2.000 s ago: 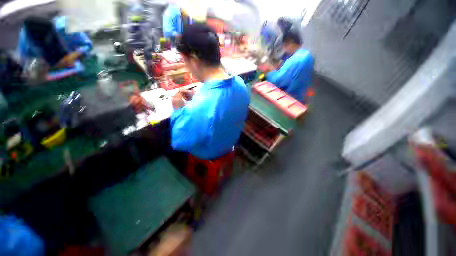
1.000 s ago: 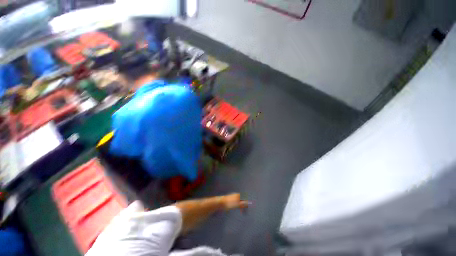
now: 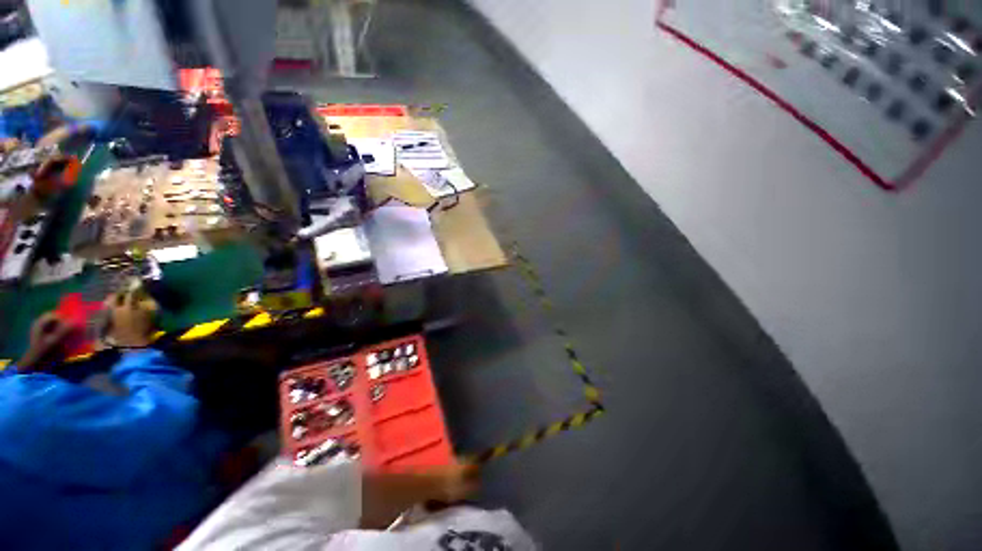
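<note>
An orange-red divided parts tray (image 3: 404,414) lies low in front of me. Its left compartments and upper right ones hold small shiny and dark parts; the lower right ones look bare. My left hand (image 3: 458,483) is small and blurred at the tray's near edge, below a white sleeve. Its fingers cannot be made out, and I cannot tell whether it touches the tray or holds anything. My right hand is out of the picture.
A worker in a blue smock (image 3: 86,452) sits at the left at a green bench (image 3: 215,285) edged with yellow-black tape. Papers (image 3: 407,242) lie on a table beyond the tray. Yellow-black tape (image 3: 538,433) marks the grey floor. A red-framed board (image 3: 861,92) hangs on the right wall.
The view has moved forward past the earlier seated worker. The table with papers and a tray of parts are now closer. My left forearm shows less and sits lower in the picture.
</note>
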